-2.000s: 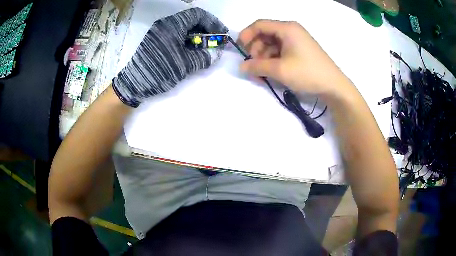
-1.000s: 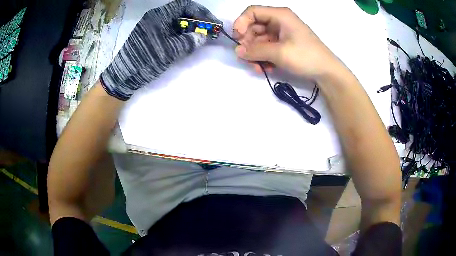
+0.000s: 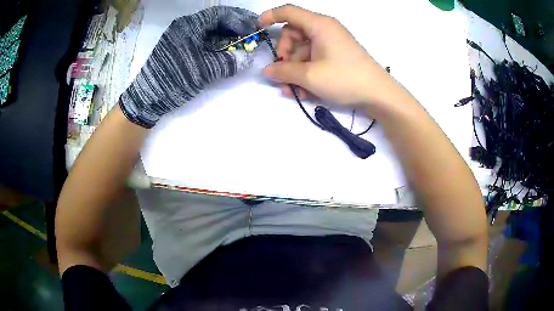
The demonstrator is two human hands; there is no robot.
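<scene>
My left hand, in a grey-black knitted glove, grips a small circuit board at the top of the white paper. The board is tilted, with yellow and blue parts showing below its thin edge. My right hand, bare, is at the board's right end; its thumb and fingers hold the thin lead of a black DC output cable. The tied bundle lies on the paper below my right hand. The joint between lead and board is too small to tell.
White paper covers the work surface. A large black cable pile lies at the right. A loose green board lies at the left of the paper. Green boards are on the black surface at far left.
The board has gone from nearly level to tilted, right end up. My right hand has moved left, its forefinger now touching the board's end. The cable bundle has slid left.
</scene>
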